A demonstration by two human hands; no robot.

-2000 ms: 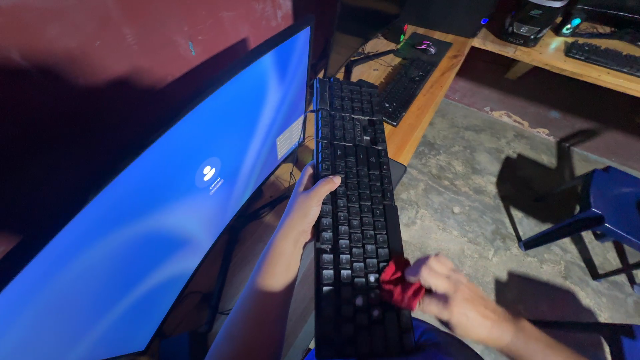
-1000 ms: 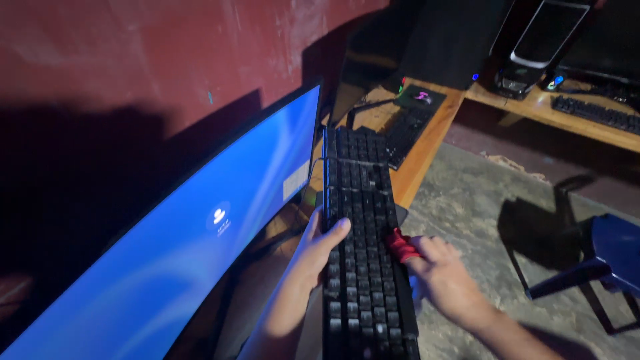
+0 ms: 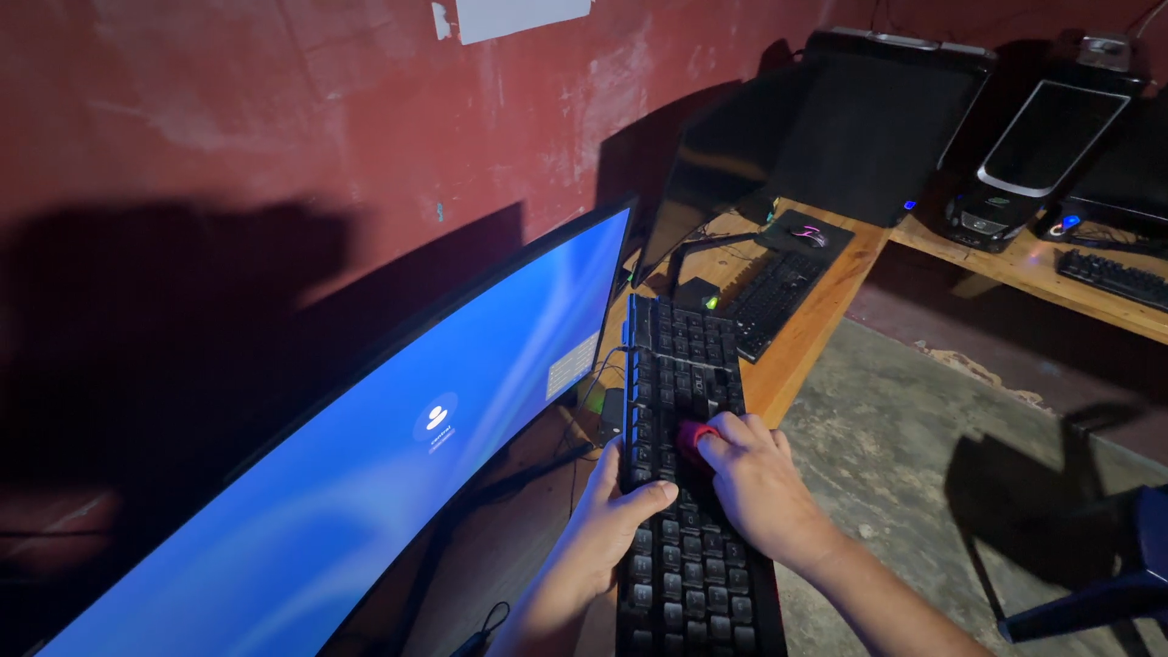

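Observation:
A black computer keyboard (image 3: 693, 557) is held up lengthwise in front of me, its keys facing me. My left hand (image 3: 611, 529) grips its left edge near the middle, the thumb lying over the keys and the fingers hidden behind. In my right hand (image 3: 753, 474) is a bunched red cloth (image 3: 695, 441), pressed on the keys just above my left thumb. A curved monitor (image 3: 401, 411) with a lit blue screen stands to the left of the keyboard.
Beyond the keyboard, a wooden desk (image 3: 812, 333) bears a second keyboard (image 3: 776, 297) and a mouse (image 3: 808, 236). A computer tower (image 3: 1031, 164) and another keyboard (image 3: 1118, 278) are at the back right. A dark blue chair (image 3: 1095, 593) stands at lower right.
My right hand has moved the red cloth up the keyboard, from its lower part to just above my left thumb. My left hand keeps its hold. The view has tilted up.

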